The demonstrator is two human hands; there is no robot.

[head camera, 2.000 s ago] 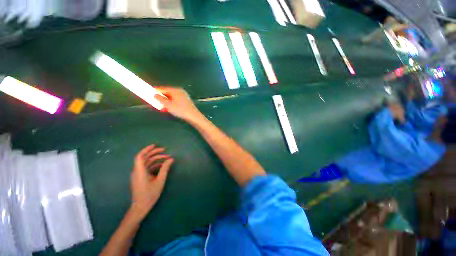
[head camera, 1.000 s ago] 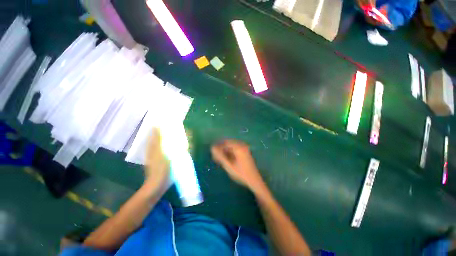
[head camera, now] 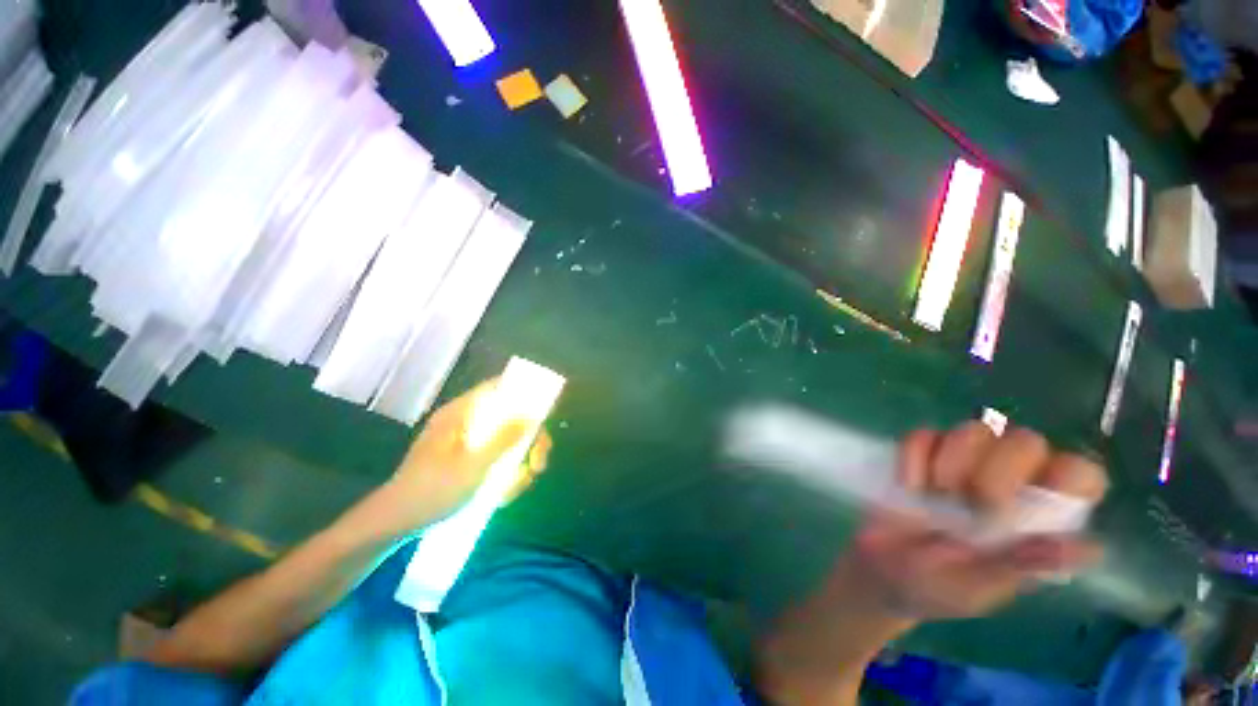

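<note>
My left hand (head camera: pixel 476 448) is closed around a glowing white light bar (head camera: pixel 460 545), tilted in front of my body. Glare hides the bar's edges. My right hand (head camera: pixel 980 517) grips a whitish unlit strip (head camera: pixel 814 448) at its right end. Motion blur hides its detail, so I cannot tell whether it is a cover or a bar. The small white end of another bar (head camera: pixel 993 418) shows just behind my right fingers; my hand hides the rest. A pile of frosted white covers (head camera: pixel 235 207) lies at the left.
Glowing bars (head camera: pixel 669 104) and slimmer bars (head camera: pixel 997 276) lie across the green conveyor. Orange (head camera: pixel 519 90) and pale (head camera: pixel 564 95) squares lie near the top. A cream block (head camera: pixel 1181 248) and white scrap (head camera: pixel 1031 82) are on the far side. Another person's blue sleeve (head camera: pixel 1100 28) shows at top right.
My right hand has moved right and now holds a whitish strip. My left hand has drawn the glowing bar away from the pile and turned it the other way. The view has shifted slightly.
</note>
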